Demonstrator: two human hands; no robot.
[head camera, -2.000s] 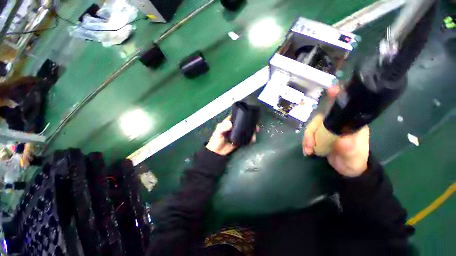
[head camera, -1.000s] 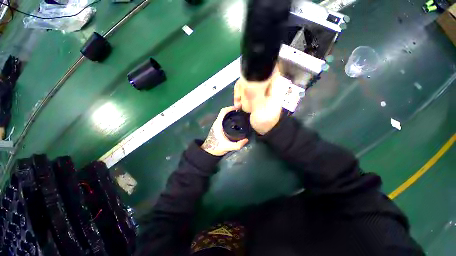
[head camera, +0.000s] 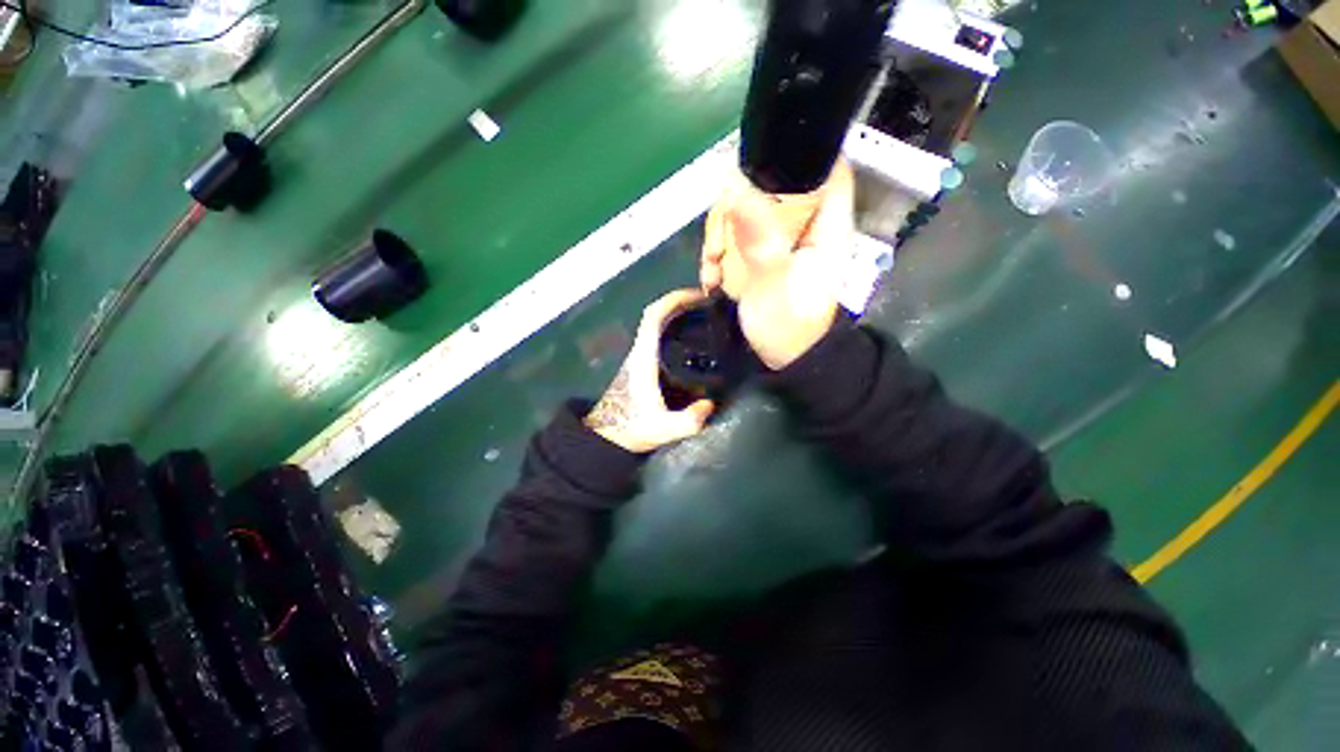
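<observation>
My left hand (head camera: 644, 385) is closed around a black cylindrical housing (head camera: 697, 353), whose round open end faces up toward me. Small bright specks show inside it. My right hand (head camera: 779, 268) grips the lower part of a thick black electric screwdriver (head camera: 816, 96), directly beside and above the housing. The screwdriver's body runs up out of the top of the picture. Its tip is hidden by my right hand, so I cannot tell whether it touches the housing.
The screw feeder (head camera: 899, 174) stands behind the screwdriver. A clear plastic cup (head camera: 1061, 169) is to its right. Housings (head camera: 353, 282) lie on the green belt beyond the white rail (head camera: 522, 316). Black blister trays (head camera: 191, 588) are stacked at lower left. A carton (head camera: 1318, 66) is at upper right.
My right hand has brought the screwdriver from the right over to the housing. The housing's end now faces up. Since one second ago, the belt housings have shifted left and the screwdriver body slightly right.
</observation>
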